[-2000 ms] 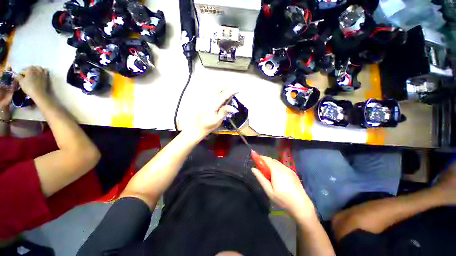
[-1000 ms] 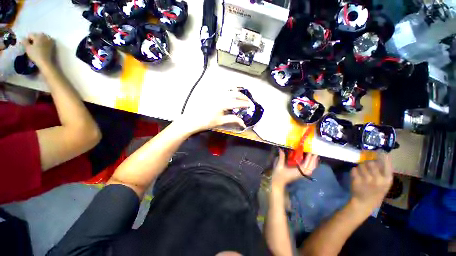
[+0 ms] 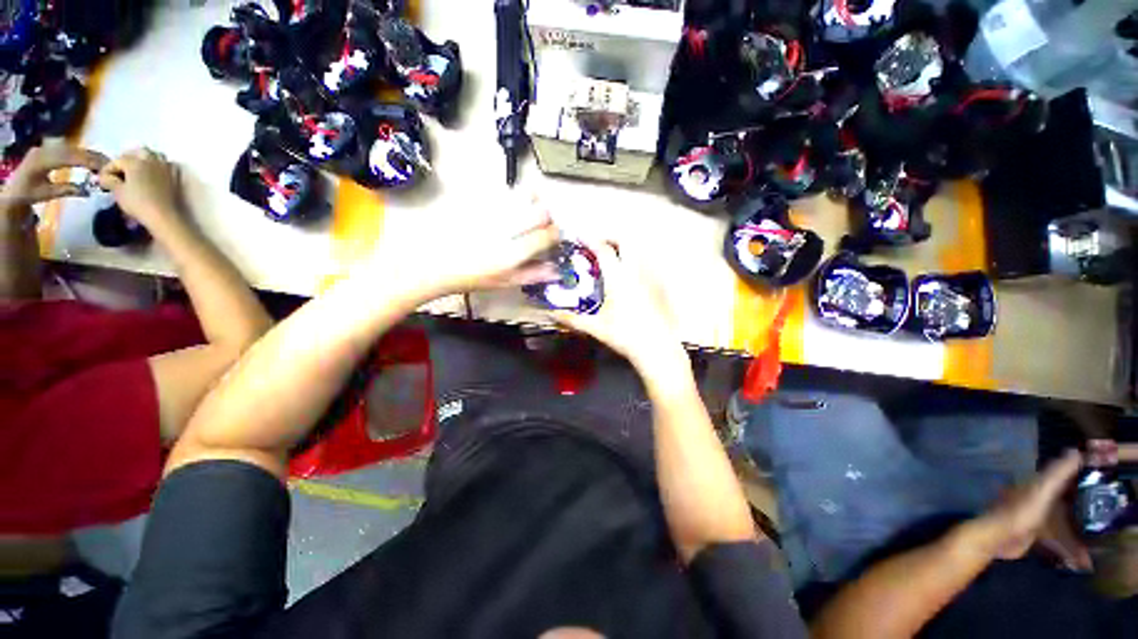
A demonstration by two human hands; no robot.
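A black round camera housing (image 3: 574,277) with silver-white internals lies at the bench's front edge, its open side up. My left hand (image 3: 505,256) is on its left side, fingers at the rim. My right hand (image 3: 630,300) is around its right side. Both hands hold it; some fingertips are blurred or washed out. The red-handled tool (image 3: 766,356) lies over the bench edge to the right, out of my hands.
The screw feeder (image 3: 599,131) stands ahead, with a black electric screwdriver (image 3: 509,81) on its left. Partly built units (image 3: 327,135) pile up on the left, and more units (image 3: 768,240) on the right. Seated workers are on both sides; the right one holds a unit (image 3: 1103,502).
The red-handled tool has left my right hand and lies at the bench edge. My right hand has moved to the housing. The right neighbour's hand has withdrawn from the bench.
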